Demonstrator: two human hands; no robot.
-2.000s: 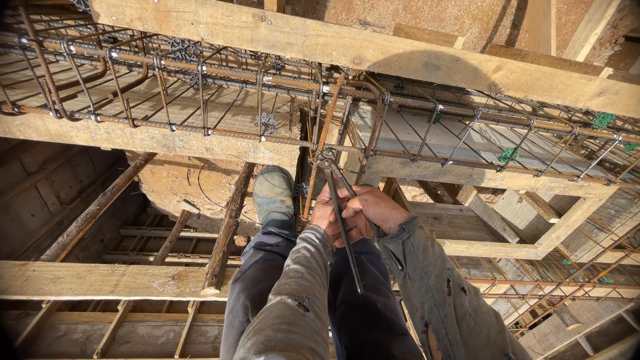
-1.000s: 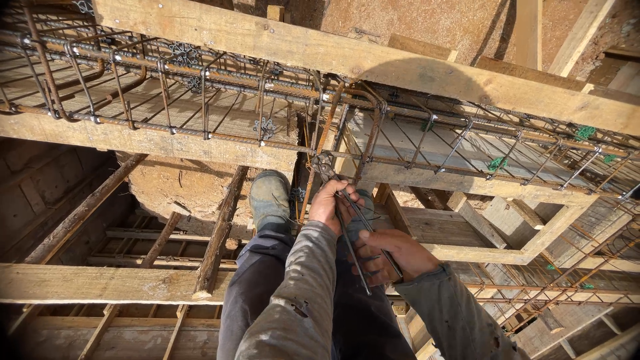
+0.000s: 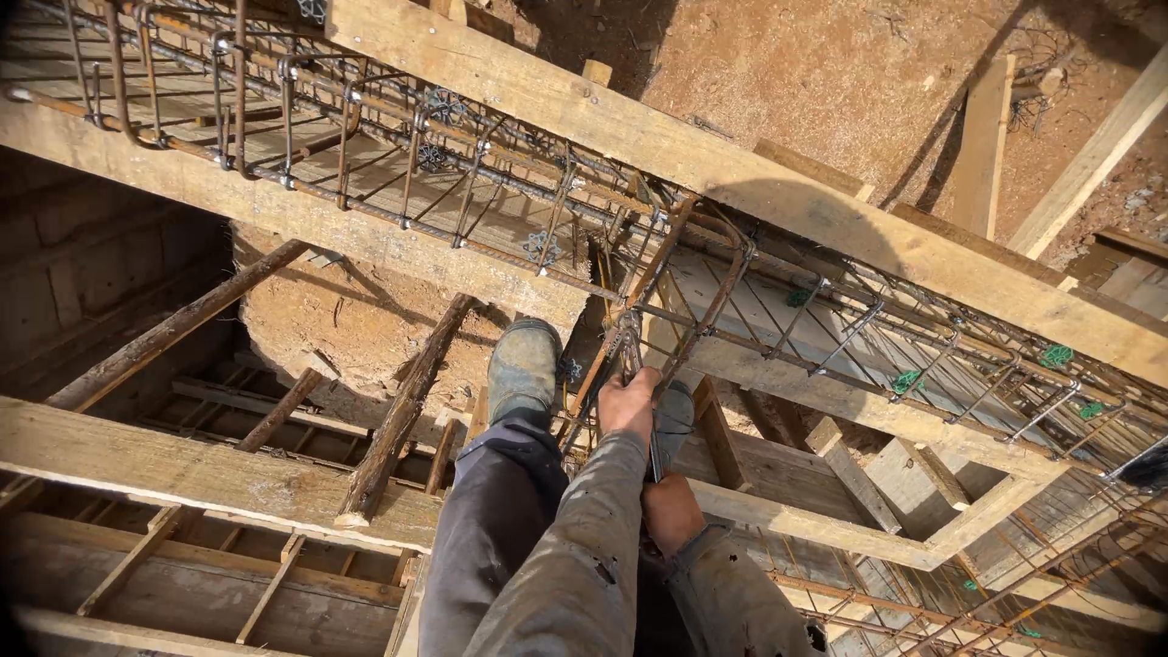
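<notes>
My left hand (image 3: 628,400) is closed around the upper part of a long-handled steel tool (image 3: 630,342), which looks like end-cutting nippers. The tool's head touches the rusty rebar (image 3: 613,351) at a corner where several bars meet. Lower down, my right hand (image 3: 672,514) is closed at the far end of the tool's handle (image 3: 655,456), and my sleeve and wrist partly hide its fingers. Around the tool's head, bent stirrups (image 3: 721,287) join the rebar cage (image 3: 401,219). Whether the jaws grip wire or bar cannot be made out.
Formwork planks (image 3: 584,91) flank the cage. My boot (image 3: 523,358) stands beside the joint, near a deep opening with round timber props (image 3: 406,411). A wooden box frame (image 3: 912,547) lies at the right. Plastic spacers (image 3: 540,246) sit along the bars.
My hands have drawn into line along the tool, and its handles, apart before, now look together. My right hand has moved down to the handle end. The view has tilted.
</notes>
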